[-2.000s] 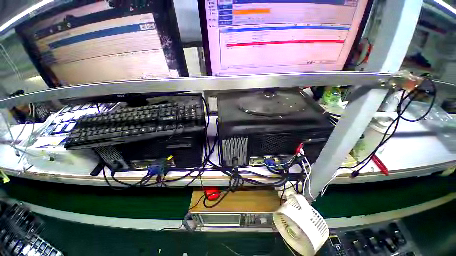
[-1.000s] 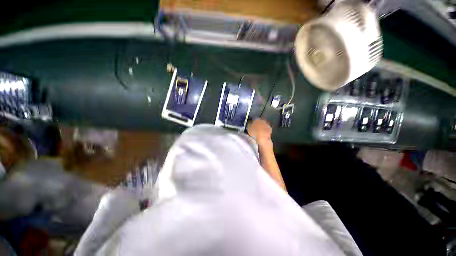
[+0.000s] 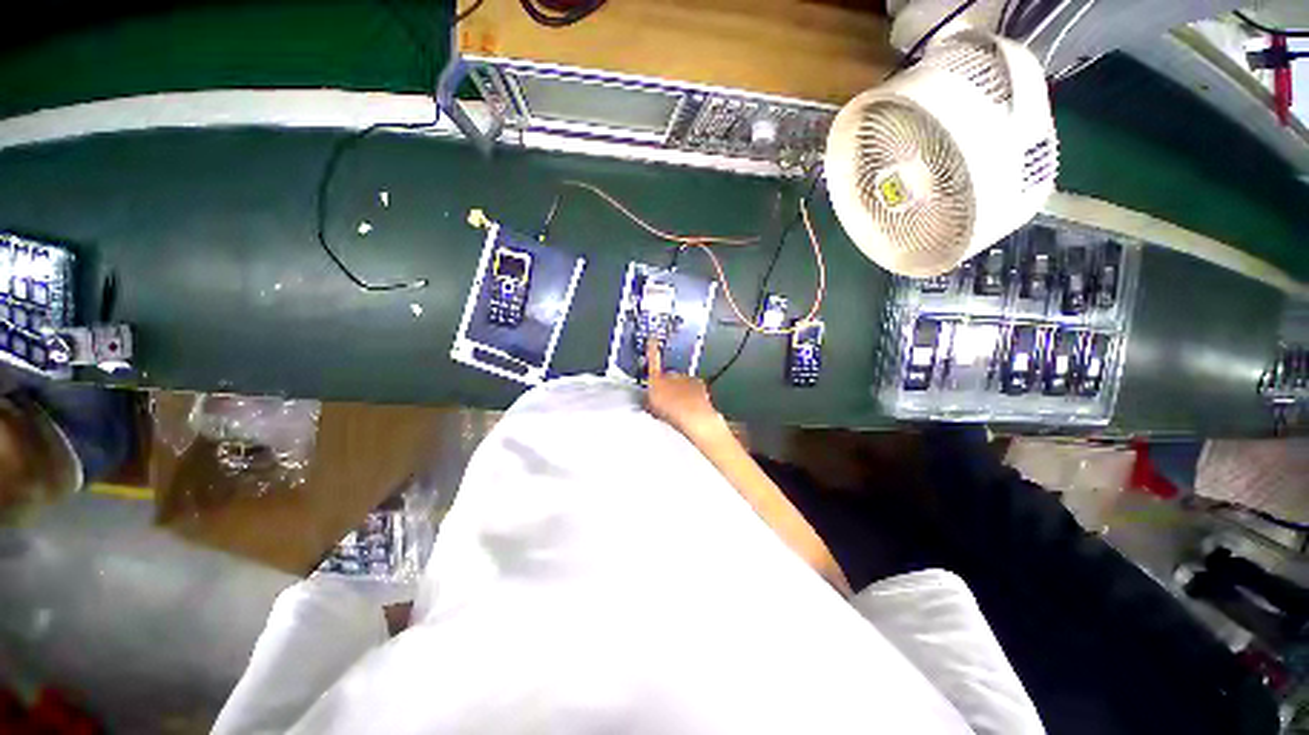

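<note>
A keypad phone point(image 3: 658, 305) with a lit screen lies on the right blue test fixture plate point(image 3: 693, 319). My right hand point(image 3: 682, 398) reaches in from the right with one finger extended onto the phone's lower keys; it grips nothing. A second keypad phone point(image 3: 508, 287), with a yellow screen surround, lies on the left fixture plate point(image 3: 546, 309). A third phone point(image 3: 807, 355) lies on the green mat, right of the plates. My left hand is not in view.
A phone tray point(image 3: 1003, 399) stands at the right, another point(image 3: 17, 352) at the far left. A white fan point(image 3: 919, 165) hangs over the bench. An instrument point(image 3: 617, 115) sits under a wooden board point(image 3: 689, 46). An orange cable point(image 3: 646, 226) and black lead point(image 3: 325, 194) lie on the mat.
The view has tilted down from the monitors to the bench. My right hand has moved left, from beside the right plate onto its phone. The phone's screen shows brightly in both later frames.
</note>
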